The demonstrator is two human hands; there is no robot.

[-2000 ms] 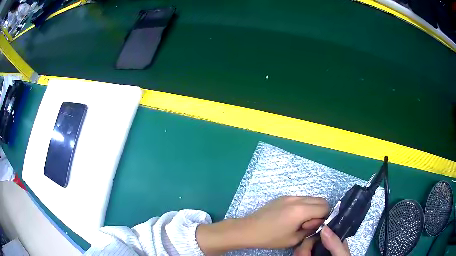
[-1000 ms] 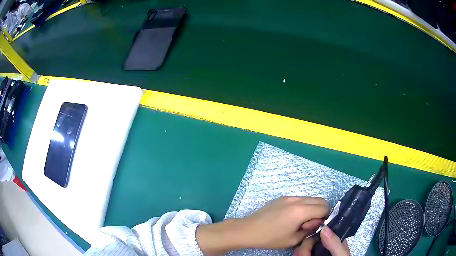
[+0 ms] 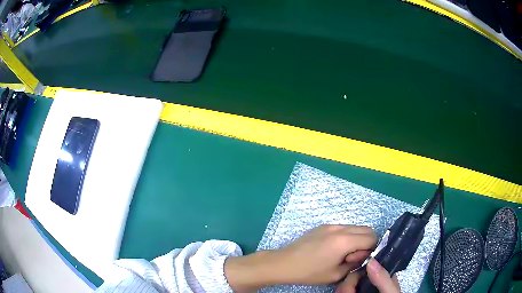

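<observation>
The black electric screwdriver lies tilted over the silvery bubble wrap sheet, its cable end up and to the right. My right hand, cut off by the bottom edge, is closed around its lower part. My left hand is bare, with curled fingers touching or close beside a thin white strip on the screwdriver's side. Whether the left fingers grip the strip is hidden. The screwdriver's tip is not visible.
Two dark perforated screw plates lie at right by the driver cable. A glossy black phone lies on the white foam board. A black phone unit is on the green belt beyond the yellow tape.
The phone unit on the belt has moved to the right, and so has a small white speck there. My hands and the screwdriver show no visible change.
</observation>
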